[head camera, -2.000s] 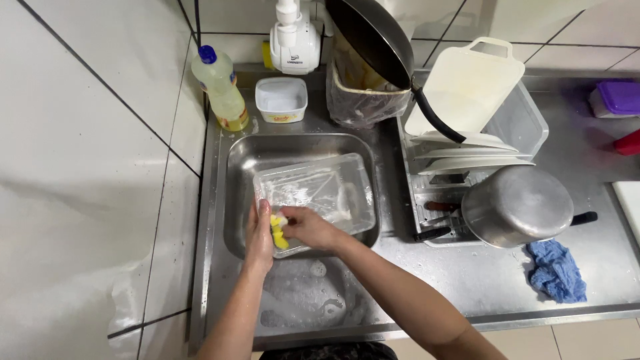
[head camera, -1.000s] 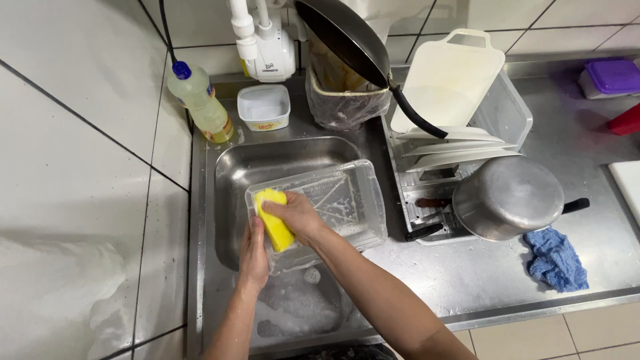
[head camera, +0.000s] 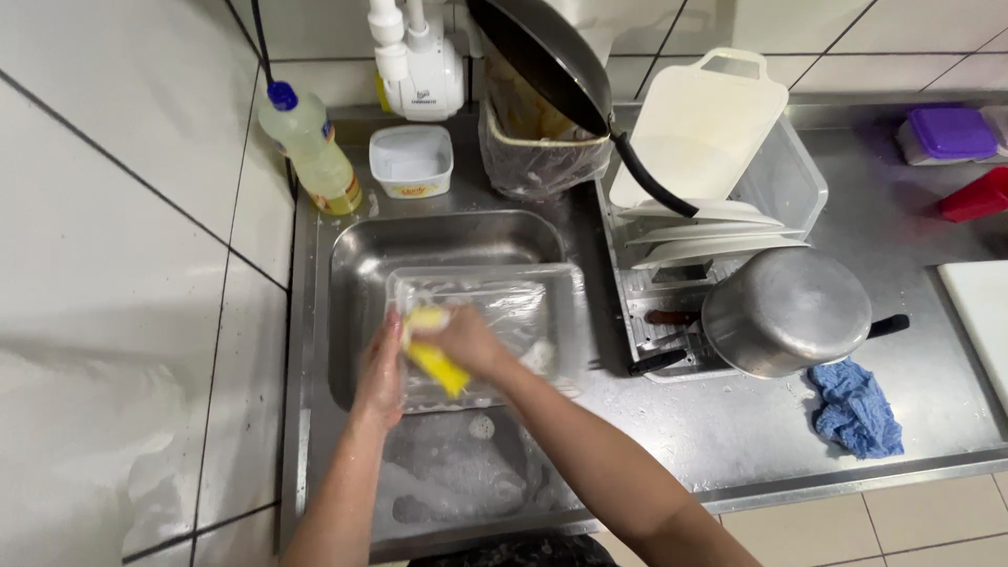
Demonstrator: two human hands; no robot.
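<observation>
A clear rectangular plastic container with suds in it is held over the stainless steel sink. My left hand grips its left side. In my right hand is a yellow sponge, pressed against the container near its left end; both hand and sponge are blurred. Soapy water lies on the steel in front of the basin.
Behind the sink stand a bottle of yellowish liquid, a small white tub and a lined bin. A dish rack on the right holds plates, a cutting board, a frying pan and a pot. A blue cloth lies beside it.
The sponge, mostly covered by my right hand two seconds ago, showed broadly one second ago and now tilts down to the right. The container sits more level in view than before.
</observation>
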